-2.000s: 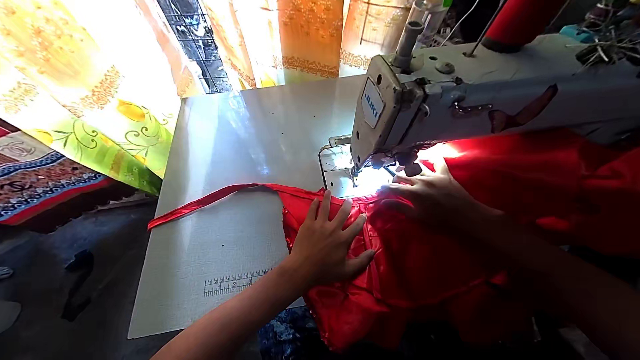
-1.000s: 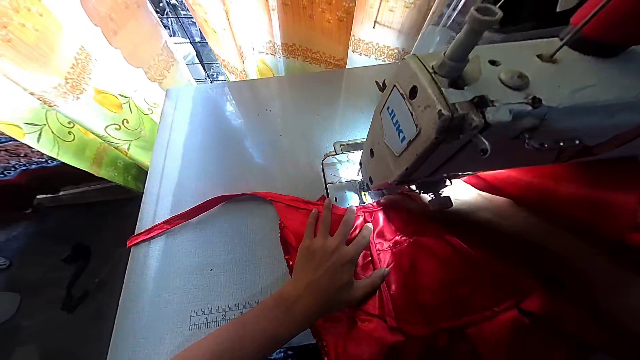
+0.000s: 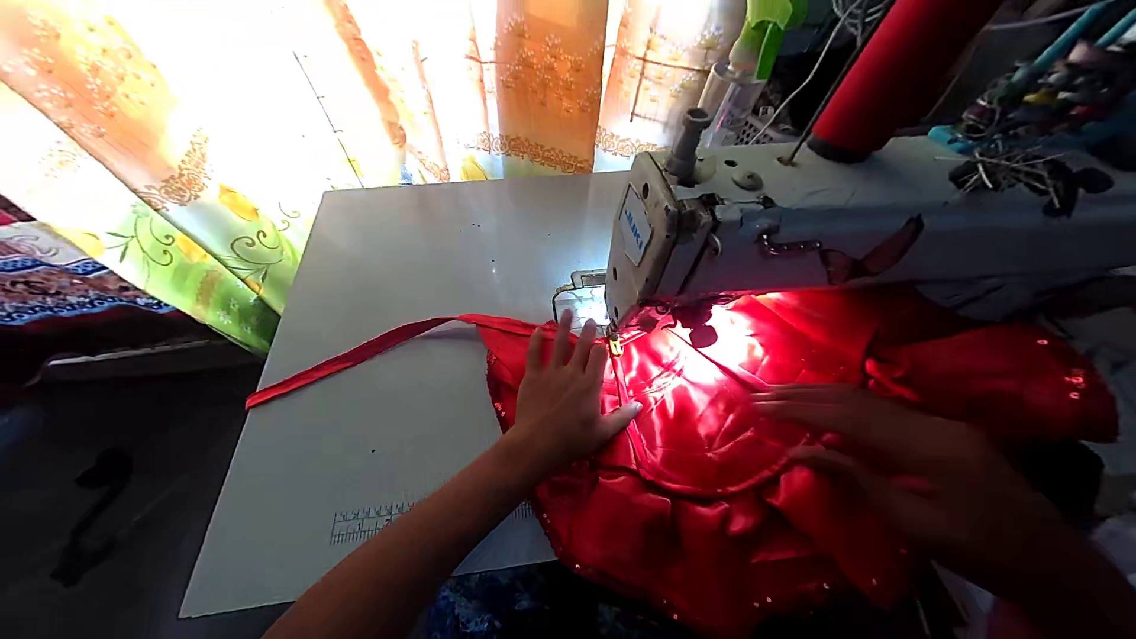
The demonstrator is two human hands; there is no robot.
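Note:
A shiny red satin garment (image 3: 674, 444) with sequins along its edge lies under the head of a Juki sewing machine (image 3: 657, 231). From its upper left corner a narrow red strap (image 3: 373, 346) runs out across the white table. My left hand (image 3: 568, 399) presses flat on the cloth just left of the presser foot (image 3: 616, 344), fingers spread. On the right, my right hand (image 3: 879, 444) rests on or just over the garment, its fingers stretched toward the lit area; whether it pinches any cloth is hidden in shadow. The machine's lamp glares on the satin near the needle.
The white table (image 3: 293, 497) has a printed ruler scale (image 3: 364, 522) near its front edge. Floral curtains (image 3: 550, 80) hang behind it. A red thread cone (image 3: 896, 80) stands on the machine, with thread scraps (image 3: 1021, 173) beside it. A spray bottle (image 3: 741, 80) is behind.
My right hand has moved from beside the needle area to the right and nearer me, uncovering the satin there. My left hand stays spread on the cloth near the presser foot.

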